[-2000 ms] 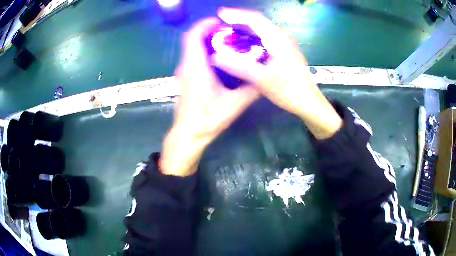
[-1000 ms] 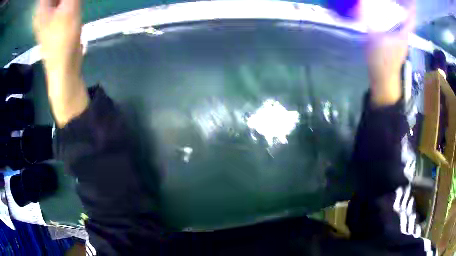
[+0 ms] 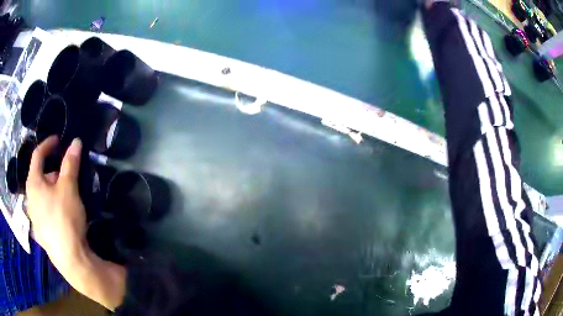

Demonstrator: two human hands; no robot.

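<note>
Black open-ended housings [image 3: 129, 194] stand and lean in a cluster at the bench's left side. My left hand [image 3: 58, 203] is among them at the near left, with its fingers and thumb around one dark housing; the dark parts merge, so its outline is hard to see. My right arm, in a black sleeve with white stripes, reaches up to the top edge at the right. My right hand is cut off by the top edge, so what it holds is hidden.
A white rail [image 3: 290, 92] runs between the bench and the green conveyor belt [image 3: 296, 37]. Papers [image 3: 13, 120] lie at the far left, above blue slats [image 3: 21, 271]. Dark units [image 3: 515, 43] are at the top right. A white worn patch [image 3: 432, 282] marks the bench.
The view has swung left. Both hands held a glowing unit together at first, then parted. My left hand has come down to the housings; my right hand has left the view at the top.
</note>
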